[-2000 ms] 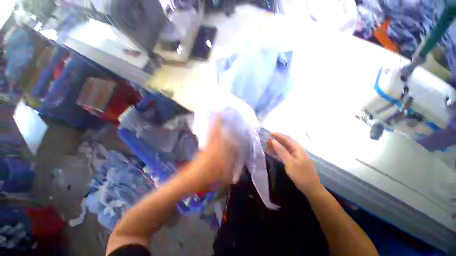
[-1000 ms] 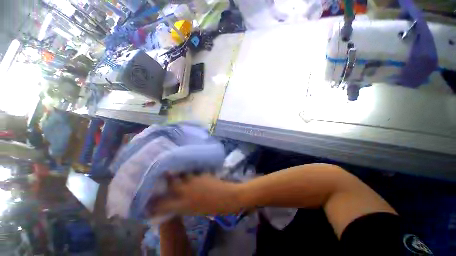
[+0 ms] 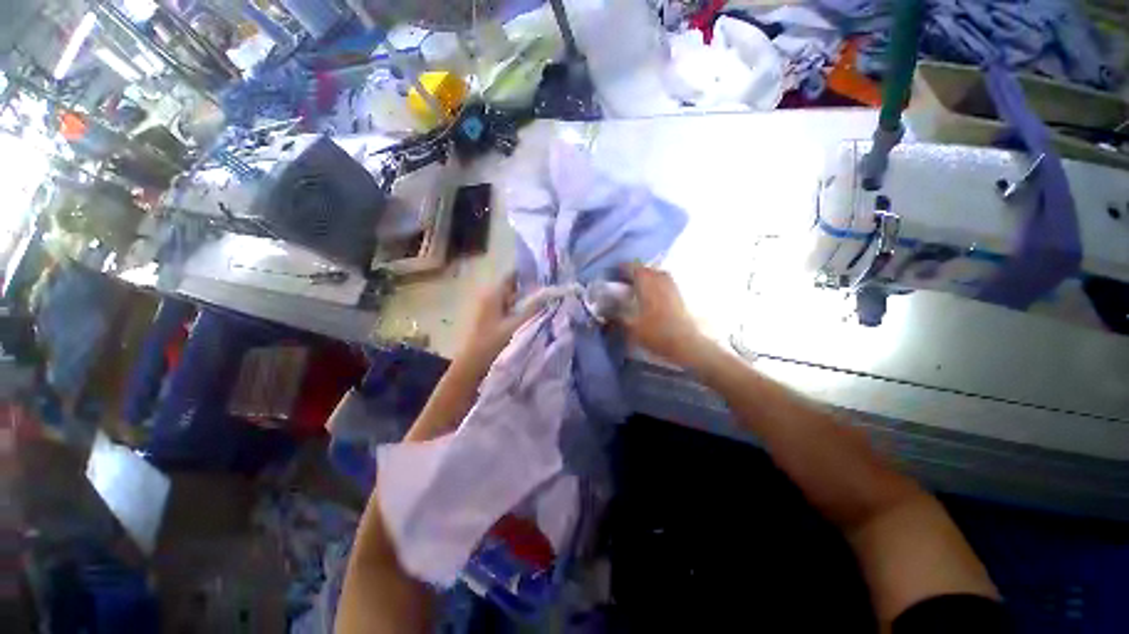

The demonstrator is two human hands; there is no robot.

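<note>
A bundle of pale lilac and light-blue cloth pieces (image 3: 495, 452) lies over the table's front edge, its upper part on the table and its lower part hanging down. A white tie strip (image 3: 567, 292) is round its gathered middle. My left hand (image 3: 495, 320) is at the left side of the tie, fingers closed on the strip, partly hidden by cloth. My right hand (image 3: 650, 310) grips the tie at its right side. Whether the knot is loose cannot be told.
The white sewing machine (image 3: 929, 211) stands at right with a purple-grey strip (image 3: 1034, 198) over it. A black phone (image 3: 471, 219), small tray (image 3: 415, 229) and grey speaker (image 3: 324, 204) are at left. A red cloth (image 3: 523, 540) shows in a blue basket (image 3: 501, 576) below.
The cloth bundle has moved from the left, off the table's front, up onto the table edge. Both hands are now at its tied middle; before, one hand was blurred against the cloth.
</note>
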